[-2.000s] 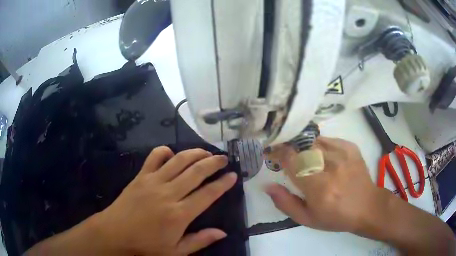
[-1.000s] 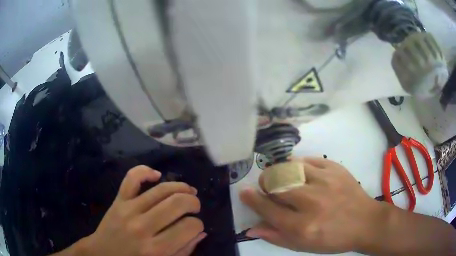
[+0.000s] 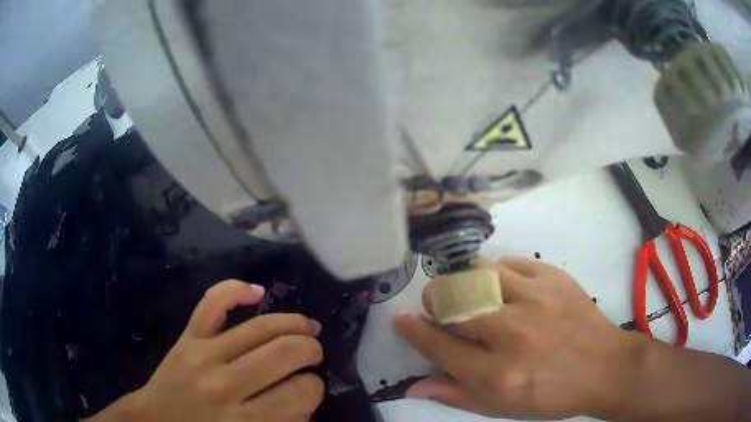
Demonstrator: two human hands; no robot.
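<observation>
Black fabric (image 3: 107,272) with small purple-grey tufts covers the left of the machine bed. My left hand (image 3: 247,354) lies on it with curled fingers, gathering cloth near its right edge. My right hand (image 3: 519,338) is on the white bed right of the cloth, thumb apart from the fingers, with no cloth seen in it; some fingers are hidden behind the cream tension knob (image 3: 467,295). The sewing machine head (image 3: 313,107) hides the needle and presser foot. Part of the metal needle plate (image 3: 394,282) shows below it.
Fabric shears with red-orange handles (image 3: 677,276) lie at the right, beyond my right wrist. A second tension knob (image 3: 700,86) juts out at upper right. A dark patterned object (image 3: 739,288) is at the far right edge. The dark bed seam (image 3: 395,387) crosses the white surface.
The view has moved closer to the machine head, which covers more. My left hand has drawn back from the needle area and its fingers have curled. The cloth's right edge has shifted left.
</observation>
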